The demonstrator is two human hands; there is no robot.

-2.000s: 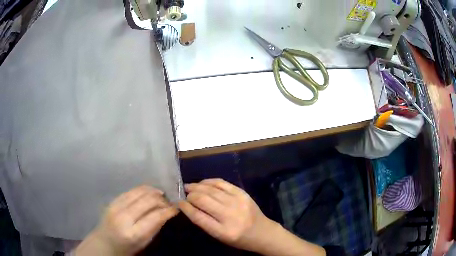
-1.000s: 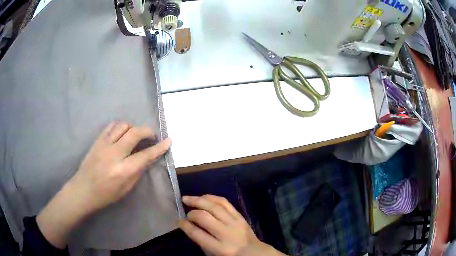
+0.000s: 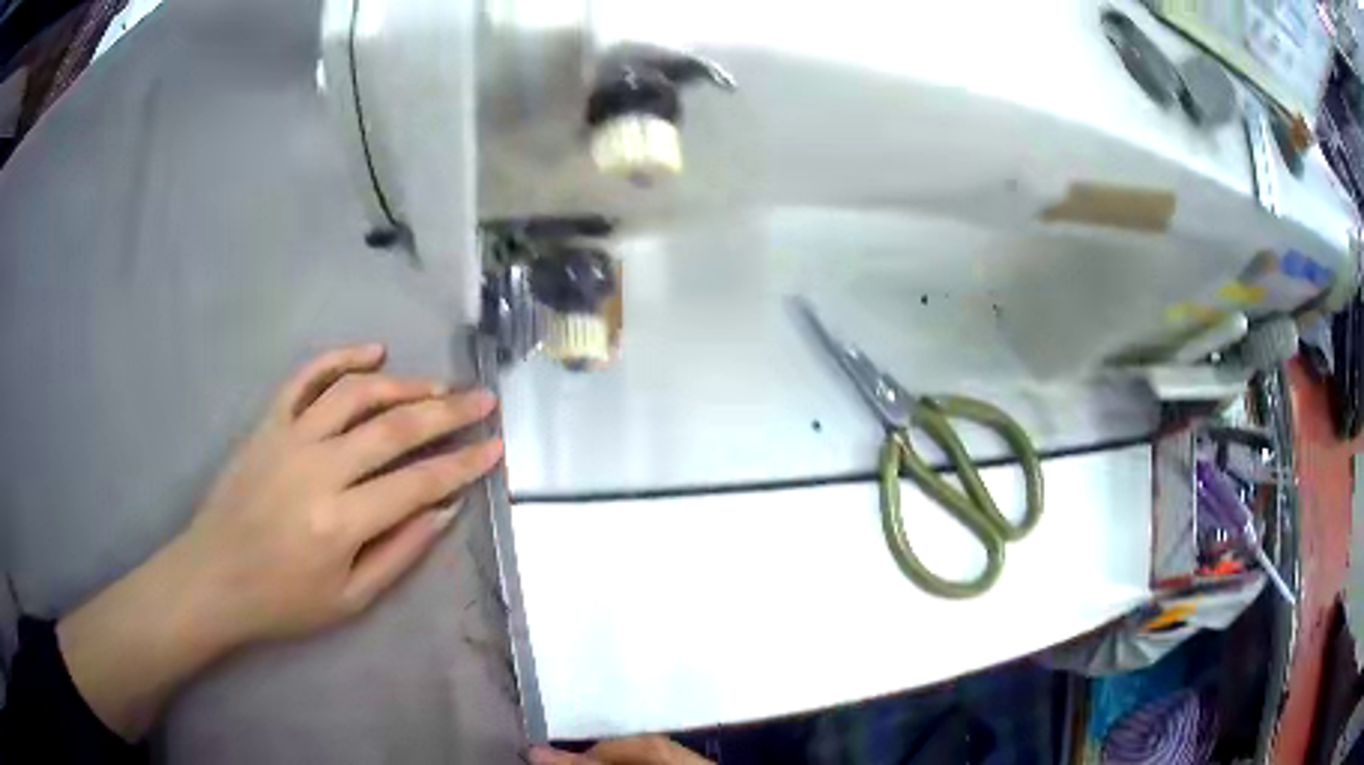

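Observation:
The grey-brown garment piece covers the left side of the bed and table, its folded edge running from the presser foot area toward me. My left hand lies flat on the cloth, fingertips at the folded edge just below the machine head. My right hand is mostly cut off by the bottom edge; its fingers are at the near end of the folded edge. The sewing machine stands above; its needle and foot are blurred behind the head.
Scissors with olive-green handles lie on the bed and table to the right. A tool tray with purple and orange items is at the far right, above a pale cloth pouch.
The view has shifted, so the machine head appears larger and lower. My left hand has moved up the cloth edge toward the machine head. My right hand is now mostly out of frame.

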